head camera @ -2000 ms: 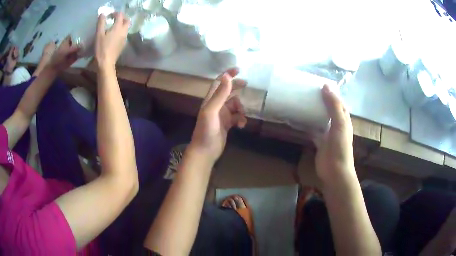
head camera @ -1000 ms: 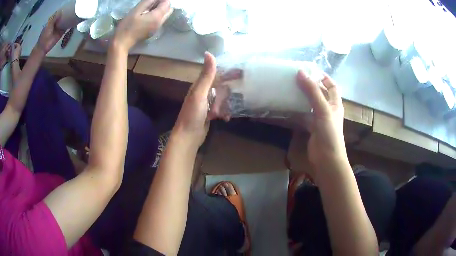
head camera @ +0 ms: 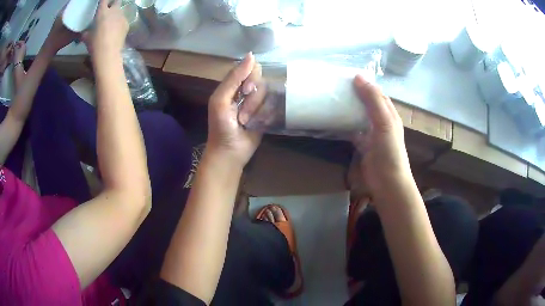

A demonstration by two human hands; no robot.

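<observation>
A white cylinder, a cup or a stack of nested cups (head camera: 325, 97), lies sideways between my hands above the table's front edge. A clear plastic bag (head camera: 272, 113) surrounds it, with loose film past its left end and crinkled film at its upper right. My left hand (head camera: 236, 110) grips the bag's film at the left, fingers curled. My right hand (head camera: 379, 122) holds the cylinder's right end through the film, thumb on top. The fingers behind the cylinder are hidden.
White cups stand at the table's right (head camera: 469, 51) and back left (head camera: 176, 18); glare washes out the middle. Brown cartons (head camera: 203, 69) line the table's edge. A neighbour in a pink top (head camera: 45, 251) at left holds a white cup (head camera: 79, 15), with clear film hanging below the forearm.
My left hand has closed on the film at the cylinder's left, where it was open and empty two seconds ago. The cylinder has shifted left. The neighbour's hands have moved left.
</observation>
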